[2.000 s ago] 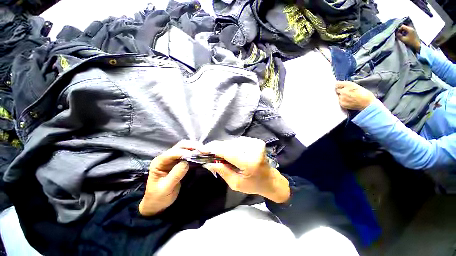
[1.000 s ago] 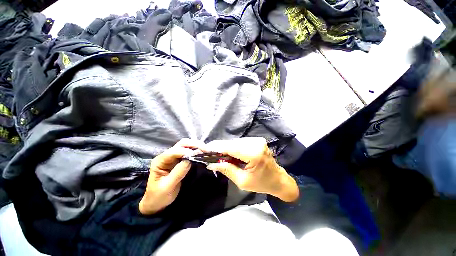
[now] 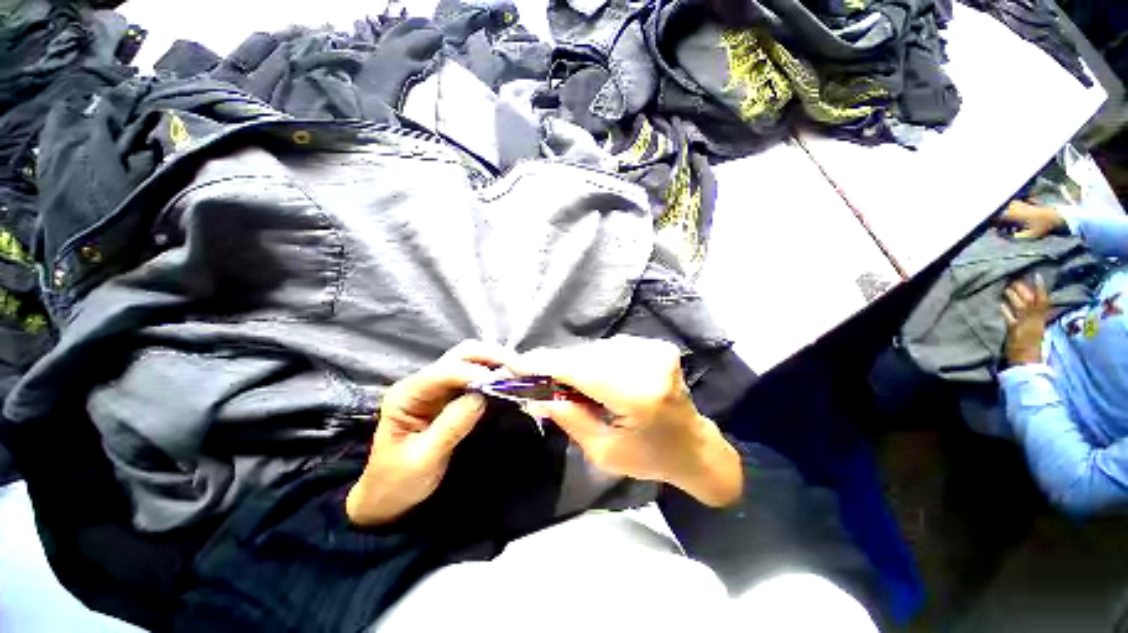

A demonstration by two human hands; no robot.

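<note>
A washed black-grey denim jacket (image 3: 408, 260) lies spread before me, paler grey inside facing up, with brass buttons along its dark edge at the left. My left hand (image 3: 421, 433) pinches a gathered point of the cloth between thumb and fingers. My right hand (image 3: 637, 414) is closed around small dark snips (image 3: 526, 388), whose points lie at the pinched cloth by my left fingertips. A little red shows inside the right hand. A small pale bit hangs under the right fingertips; I cannot tell if it is thread or cloth.
Dark garments (image 3: 322, 62) are heaped beyond the jacket, some with yellow embroidery (image 3: 757, 80). The white table (image 3: 792, 235) has a joint line and an edge at the right. Another person in light blue (image 3: 1076, 402) holds a grey garment (image 3: 971, 309) there. A bright blue shape (image 3: 884, 544) is below.
My hands stay at the same pinched spot, with the snips slightly shifted. The other person's garment has moved off the table to the right, and their hands are now lower around it.
</note>
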